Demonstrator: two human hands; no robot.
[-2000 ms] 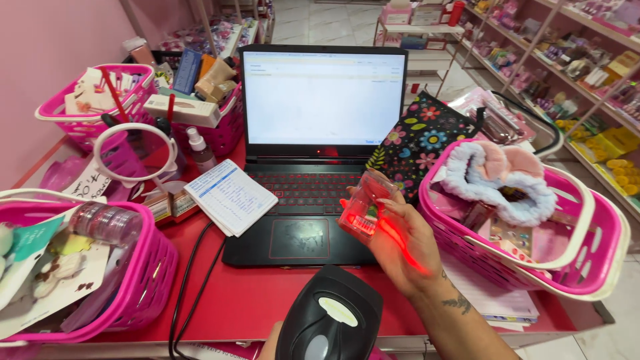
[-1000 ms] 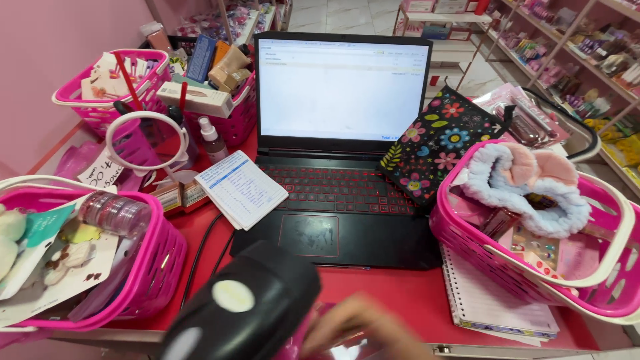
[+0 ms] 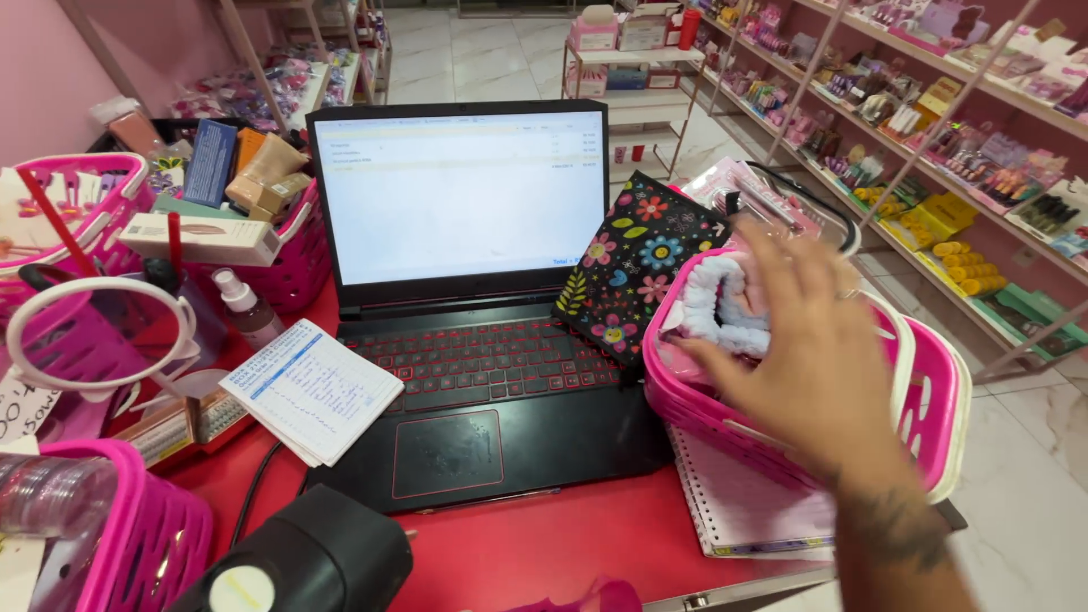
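Observation:
My right hand [image 3: 812,348], fingers spread and blurred, is over the pink basket [image 3: 731,433] at the right, in front of a fluffy light-blue headband [image 3: 710,297]. It partly hides the basket's contents; I see nothing held. A black handheld scanner [image 3: 314,544] is raised at the bottom left; my left hand is not visible, hidden by it or below the frame. Between them an open laptop [image 3: 552,433] shows a lit list. A black floral pouch [image 3: 633,255] leans across its right side. Something pink [image 3: 595,597] shows at the bottom edge.
Handwritten note sheets [image 3: 319,391] overlap the laptop's left side. A spray bottle [image 3: 246,310], a round white-framed mirror [image 3: 102,382] and filled pink baskets [image 3: 161,527] crowd the left. A spiral notebook [image 3: 748,501] lies under the right basket. Stocked shelves [image 3: 935,102] stand beyond.
My right hand held a small clear package in the scanner's red light, then was low near the bottom edge; now it is over the right basket. The headband looks bunched up.

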